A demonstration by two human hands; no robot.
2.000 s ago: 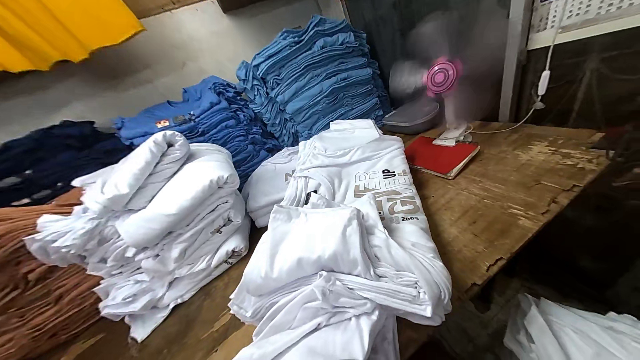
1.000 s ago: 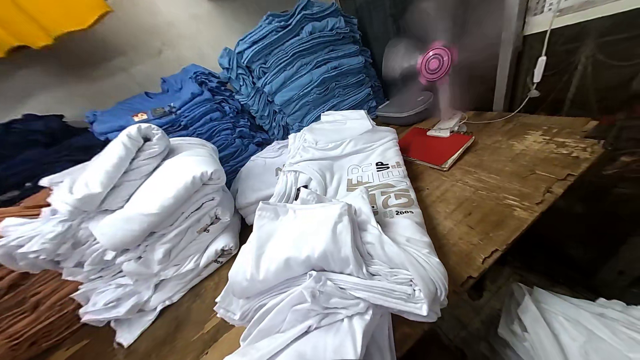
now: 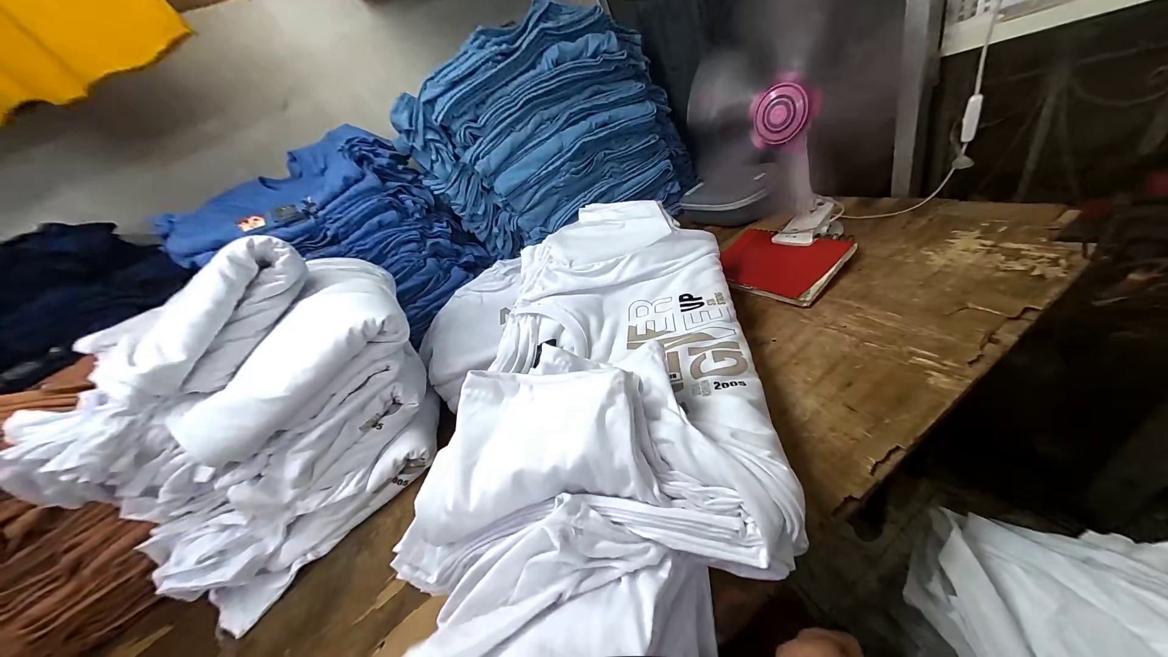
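Observation:
A rounded bit of bare skin, seemingly part of my right hand (image 3: pixel 818 644), shows at the bottom edge, right of centre; its fingers and anything in them are hidden. My left hand is out of view. Nearest the skin lies a pile of folded white cloth pieces (image 3: pixel 557 438), with a loosely draped white piece (image 3: pixel 566 593) at its front. The pile rests over the near part of a stack of white printed T-shirts (image 3: pixel 620 274). To its left, a heap of white shirts (image 3: pixel 292 365) has thick rolled folds on top.
Blue garments (image 3: pixel 356 201) and a tall stack of lighter blue ones (image 3: pixel 557 119) stand behind. A running pink-and-white fan (image 3: pixel 782 114) is beside a red book (image 3: pixel 789 265) on the worn wooden table (image 3: pixel 876 365). Brown cloth (image 3: pixel 73 575) lies left; white fabric (image 3: pixel 1049 584) is lower right.
The bit of skin has come into view at the bottom edge. The white stacks and the other garments show no plain change.

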